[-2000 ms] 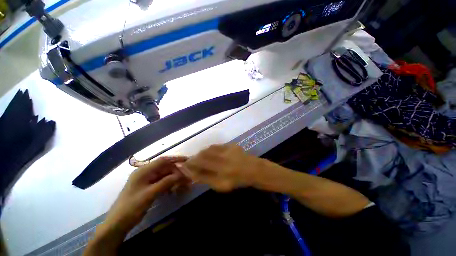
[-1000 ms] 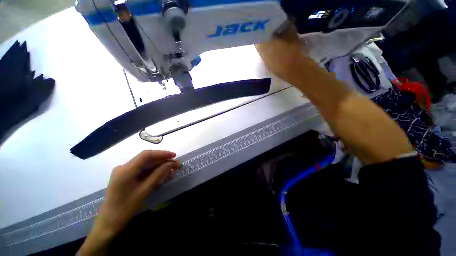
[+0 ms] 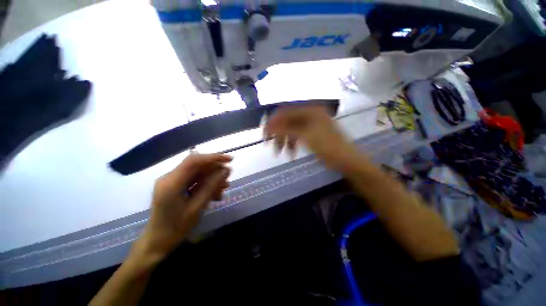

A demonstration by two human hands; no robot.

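Note:
A long curved black strip (image 3: 185, 138) lies flat on the white machine bed, passing under the presser foot area (image 3: 246, 92). My right hand (image 3: 296, 128) is blurred and hovers over the right part of the strip, hiding some of it. Its fingers point down and left; I cannot tell whether they hold anything. My left hand (image 3: 194, 185) is over the near edge of the bed, just below the strip, with fingers curled and thumb near them. No object shows clearly in it.
The white JACK sewing machine (image 3: 323, 54) spans the top. A fanned black bundle (image 3: 36, 98) lies at left. Yellow-green labels (image 3: 398, 113) and black-handled scissors (image 3: 448, 101) are at right. A thin dark guide (image 3: 245, 145) and a ruler (image 3: 263, 186) run along the near side.
My right hand has come back from behind the machine's right side to over the strip. My left hand has stayed near the bed edge, fingers still curled. The camera view has shifted.

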